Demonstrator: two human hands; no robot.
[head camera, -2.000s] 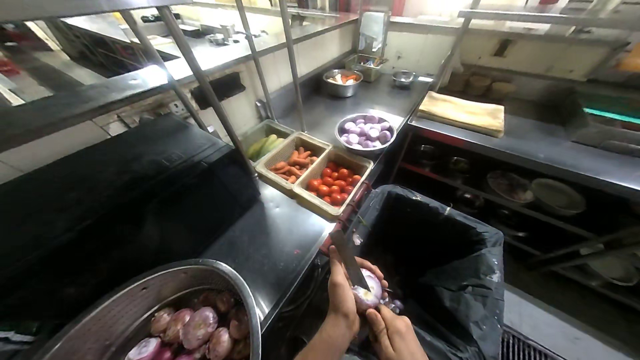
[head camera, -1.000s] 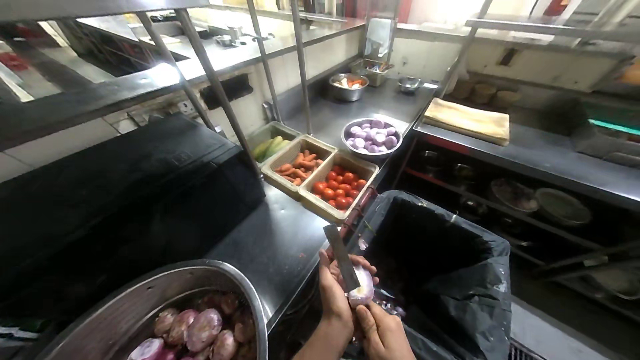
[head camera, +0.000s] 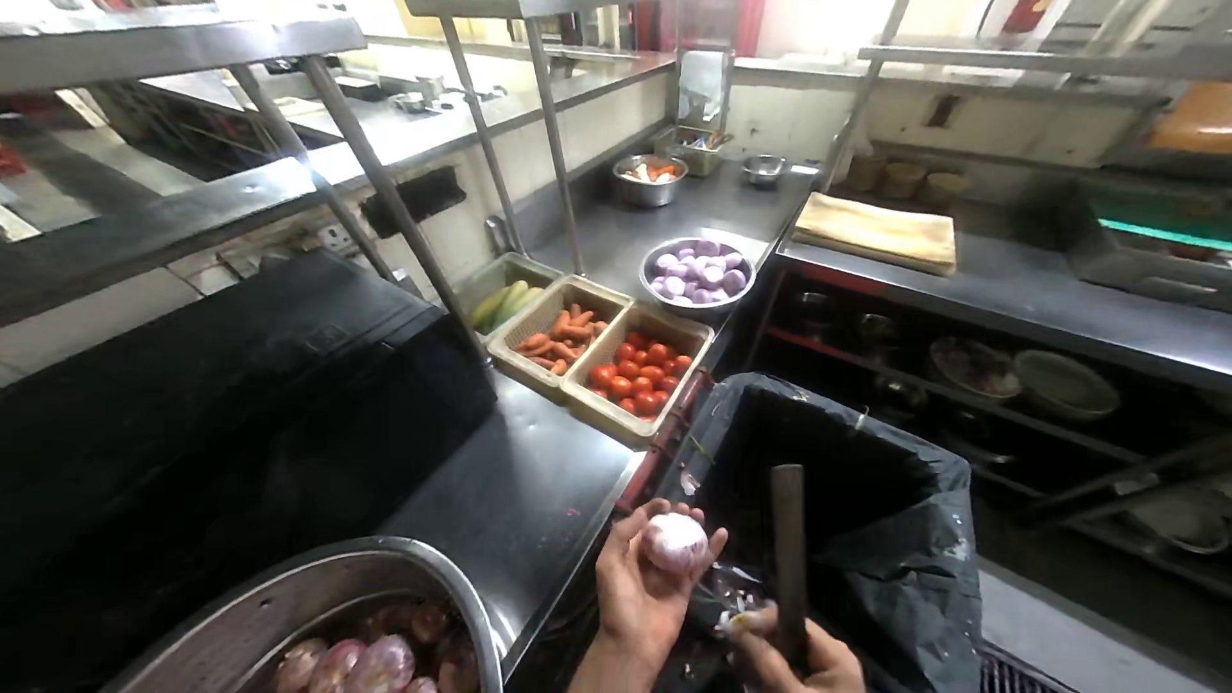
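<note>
On the upturned palm of my left hand rests an onion, its fingers curled up around it. My right hand grips a knife whose broad blade points up, and a scrap of peel shows at its fingertips. Both hands are at the near edge of a bin lined with a black plastic bag. Unpeeled onions lie in a large metal pot at the lower left. Farther back, a steel bowl holds peeled onions.
Crates of tomatoes, carrots and green vegetables stand along the steel counter. Behind them is a bowl of cut vegetables. A folded cloth lies on the right counter, above shelves with bowls.
The knife has moved from the onion in my left hand to the right, and is now in my right hand with its blade upward. My two hands have moved apart.
</note>
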